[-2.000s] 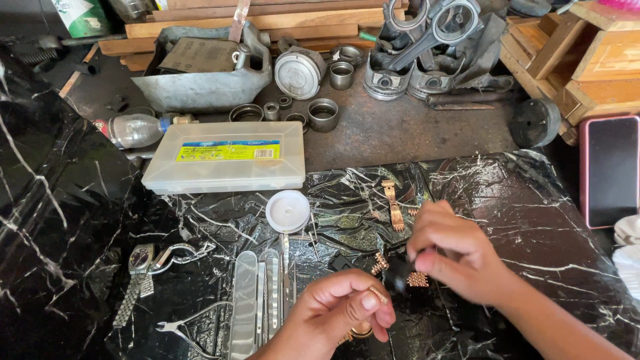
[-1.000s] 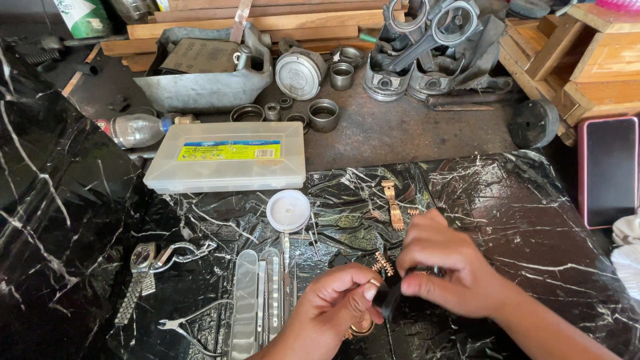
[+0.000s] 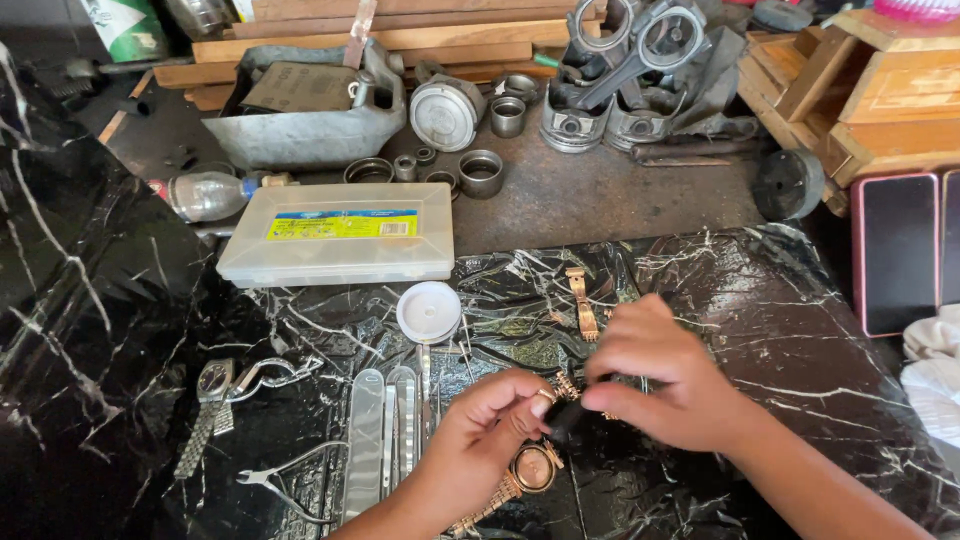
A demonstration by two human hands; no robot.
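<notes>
My left hand [image 3: 499, 424] pinches a small gold-coloured piece between thumb and fingertips. Close on its right, my right hand [image 3: 660, 367] grips a dark object, blurred and mostly hidden by the fingers. A rose-gold wristwatch [image 3: 534, 468] with a link band lies just below the left fingertips. Gold band links [image 3: 566, 386] rest between the hands, and a gold clasp section [image 3: 582, 304] lies above them. Left of the hands are a round white lid or dish [image 3: 428, 312], slim tools in a clear case [image 3: 365, 442], cutting nippers [image 3: 289, 480] and a silver wristwatch [image 3: 215, 379].
A translucent plastic box [image 3: 337, 259] lies at the back of the black marble-patterned sheet. Behind it stand a metal container [image 3: 300, 139], pistons with connecting rods [image 3: 574, 120] and metal rings. A wooden structure [image 3: 892, 112] and a pink-edged phone [image 3: 898, 255] are at the right.
The right hand has shifted slightly, and the dark object between the hands is still blurred. More of the gold watch shows below my left hand.
</notes>
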